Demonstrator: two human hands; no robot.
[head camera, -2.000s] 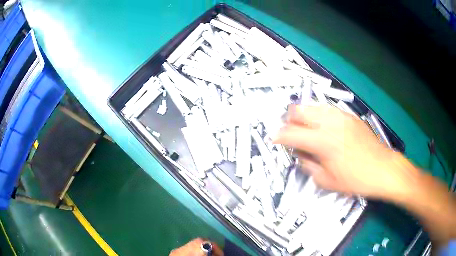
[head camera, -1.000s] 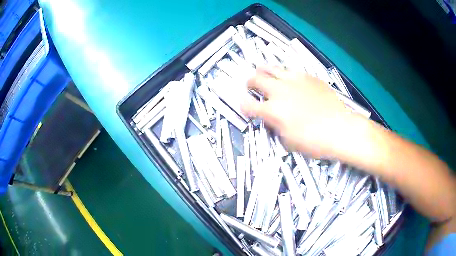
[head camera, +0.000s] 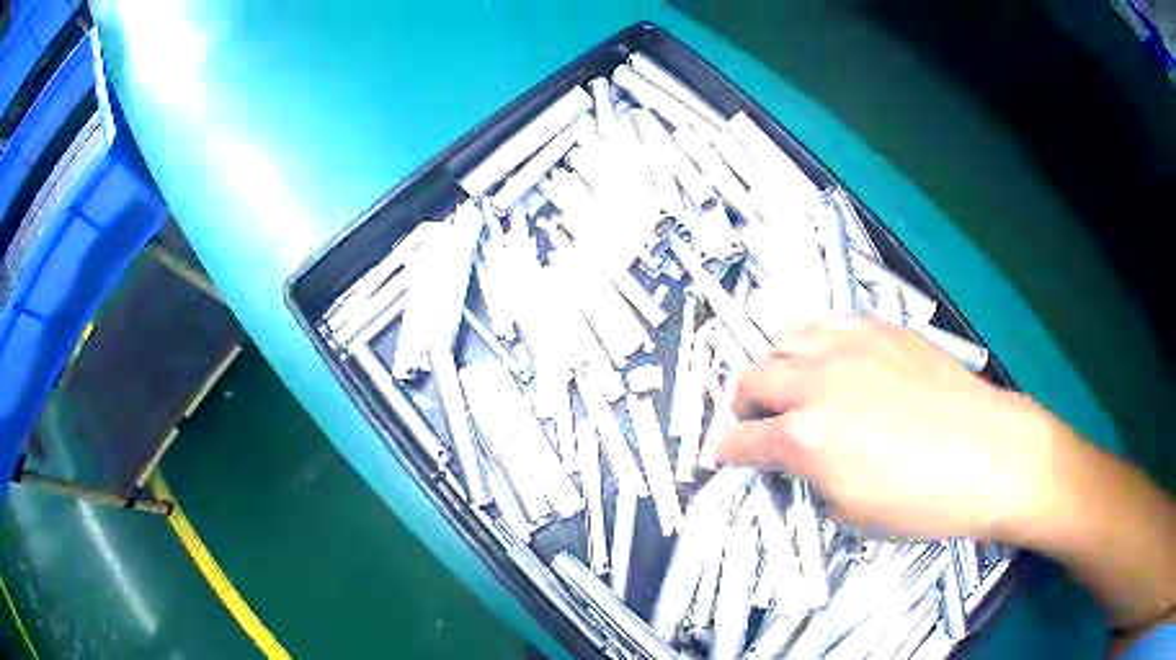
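Observation:
A black shallow rectangular tray lies slanted on the green bench top. It is heaped with short silvery-white tubes, pointing in many directions. My right hand reaches in from the right, bare, over the right half of the tray. Its fingers are bent down with the tips among the tubes; whether they grip one cannot be told. Dark tray floor shows between tubes near the middle. Glare washes out many tube edges. My left hand is not in view.
The green bench top surrounds the tray. A blue crate with long parts is at the left edge, beside a dark stand with a pale frame. The green floor has a yellow line. A blue sleeve edge shows at lower right.
My right hand moved from the tray's near right to its upper middle, then back down and right. Tubes are spread differently. My left hand, at the bottom edge two seconds ago, has left view.

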